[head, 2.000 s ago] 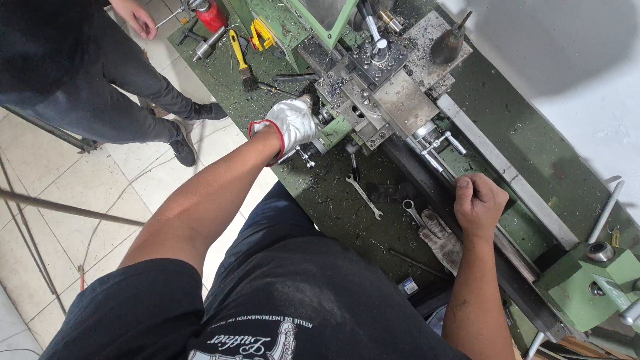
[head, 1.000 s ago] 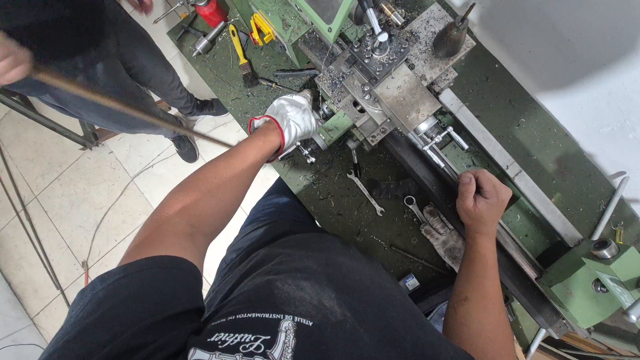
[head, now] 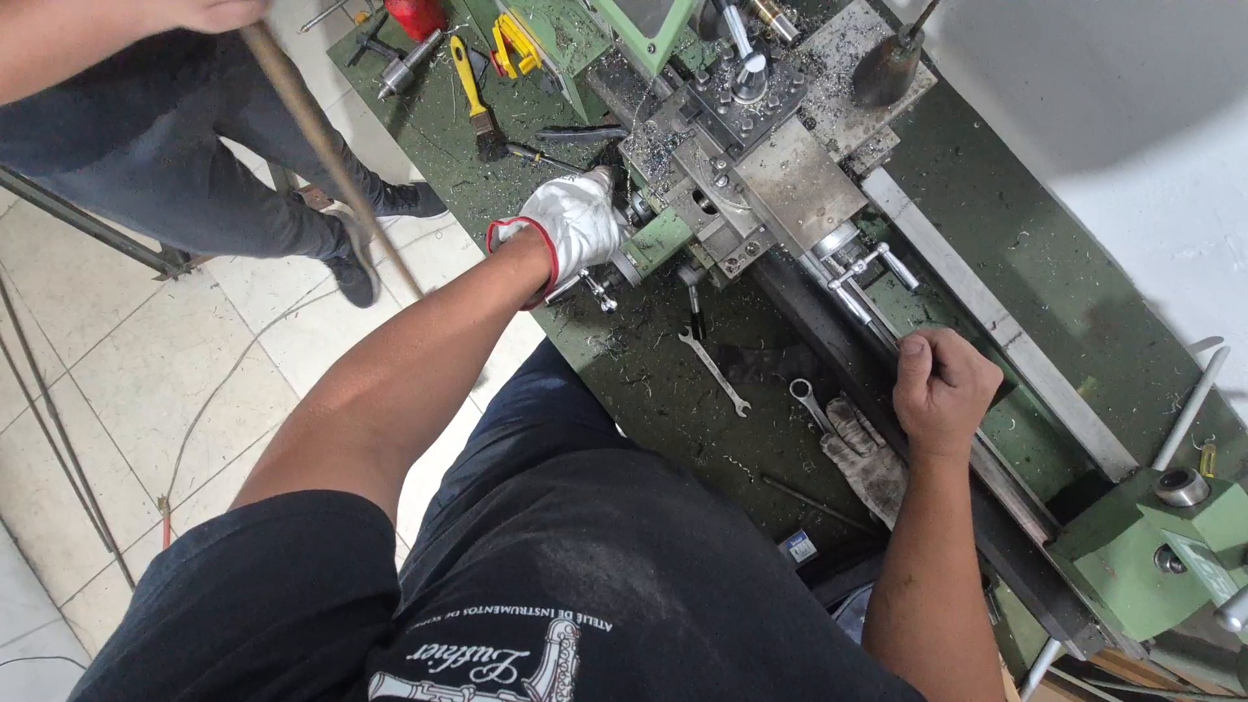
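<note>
My left hand point(head: 575, 222), in a white glove with a red cuff, rests at the front of the green metal lathe's carriage point(head: 661, 239), beside a small crank handle point(head: 597, 291). Its fingers are bent, and what they touch is hidden. My bare right hand point(head: 944, 385) is curled at the lathe bed point(head: 1014, 487), just below the chromed cross handle point(head: 868, 268) of the slide. Whether it grips anything does not show. Metal chips lie over the tool post point(head: 749, 93) and the cross slide.
An open-end wrench point(head: 715, 372), a ring spanner point(head: 811, 402), a dirty glove point(head: 866, 463) and a yellow-handled brush point(head: 468, 83) lie on the green tray. Upper left, another person stands holding a long rod point(head: 327, 146). The green tailstock point(head: 1141, 556) is lower right.
The other person's hand and long rod have come into view at upper left and moved right. Both my hands have stayed about where they were.
</note>
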